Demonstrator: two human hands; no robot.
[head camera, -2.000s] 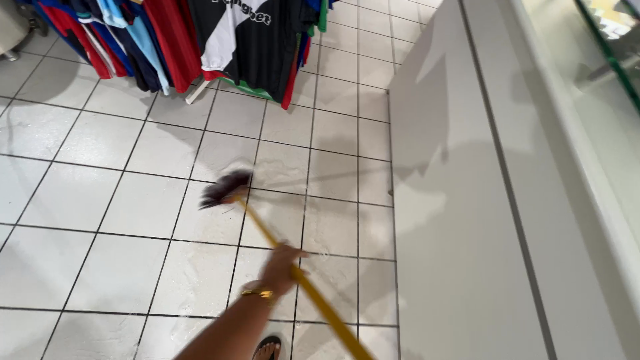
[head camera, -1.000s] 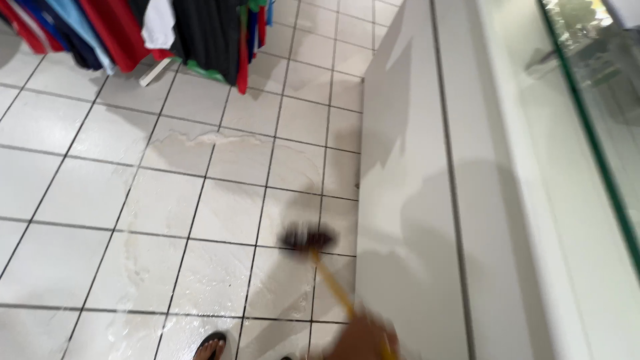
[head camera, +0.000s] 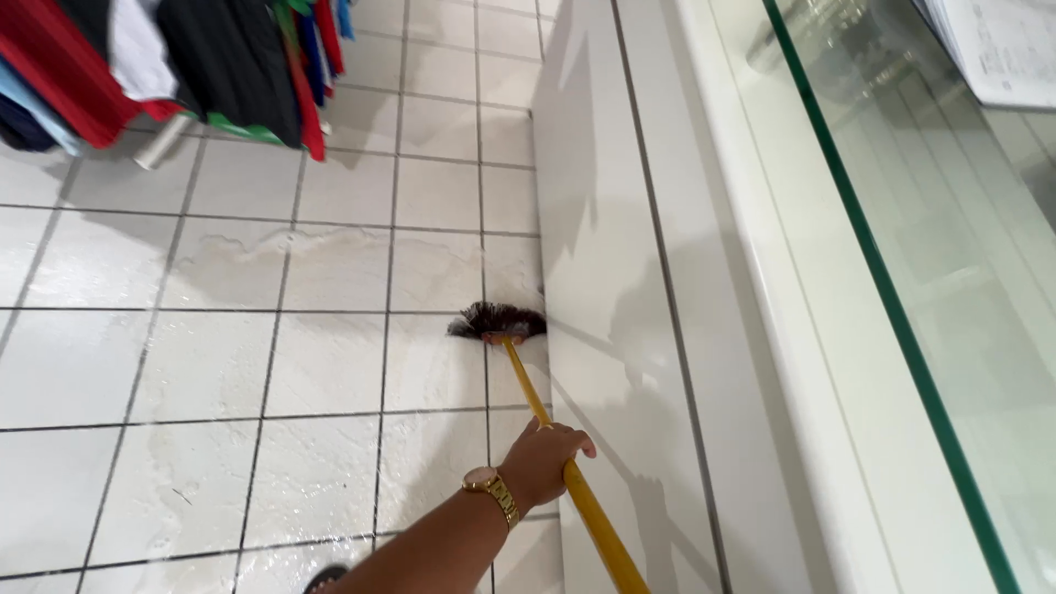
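My left hand (head camera: 544, 464), with a gold watch (head camera: 493, 487) on its wrist, is closed around the yellow handle (head camera: 601, 528) of a broom. Dark bristles (head camera: 499, 318) rest on the wet white floor tiles, their right end against the foot of a white counter panel (head camera: 610, 330). From the broom head the handle slants down to the right, out of the frame. My right hand is out of view.
Hanging sports clothes (head camera: 231, 66) on a rack with a white foot (head camera: 163, 142) are at the upper left. A glass-topped display counter (head camera: 907, 330) runs along the right, with papers (head camera: 1002, 49) on it. A sandalled foot (head camera: 328, 577) shows at the bottom.
The broom head has moved from the open tiles to the foot of the counter panel. My left hand has stayed on the handle.
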